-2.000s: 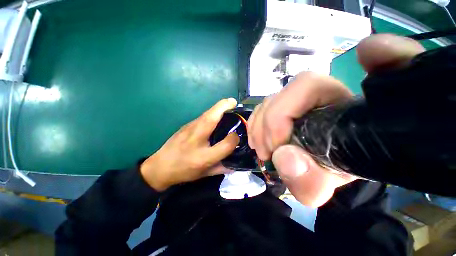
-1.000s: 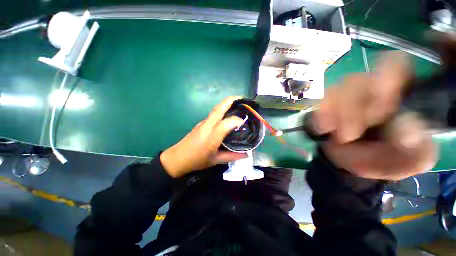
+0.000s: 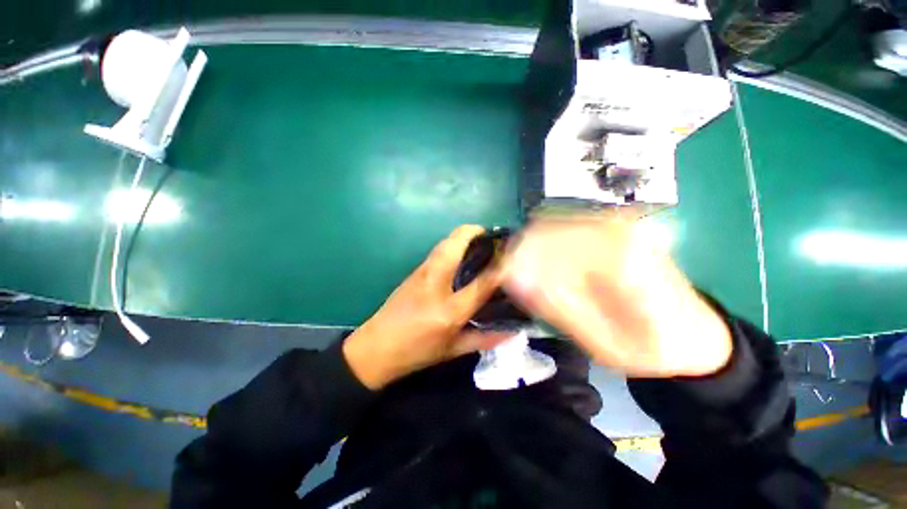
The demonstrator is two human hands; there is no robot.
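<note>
A camera housing with a black inside (image 3: 472,260) stands at the bench's near edge, its open end facing up. Its white mounting base (image 3: 513,362) points toward my body. My left hand (image 3: 428,303) is closed around the housing's left side, fingers over its rim. My right hand (image 3: 612,288) is over the housing's right side, blurred; its fingertips are at the opening and whether they grip anything cannot be told. The right hand hides much of the opening, and no wires can be made out. The electric screwdriver is not visible.
A white-and-black screw feeder (image 3: 612,149) stands just beyond my right hand. Another white camera unit (image 3: 144,94) lies at the far left on the green bench (image 3: 328,179), its white tail cable (image 3: 119,258) running to the near edge. A metal rail (image 3: 368,32) runs behind.
My right hand, which held the black screwdriver, has come back to the housing without it. My left hand and the housing sit slightly lower and farther right in view. The orange wires are now out of sight.
</note>
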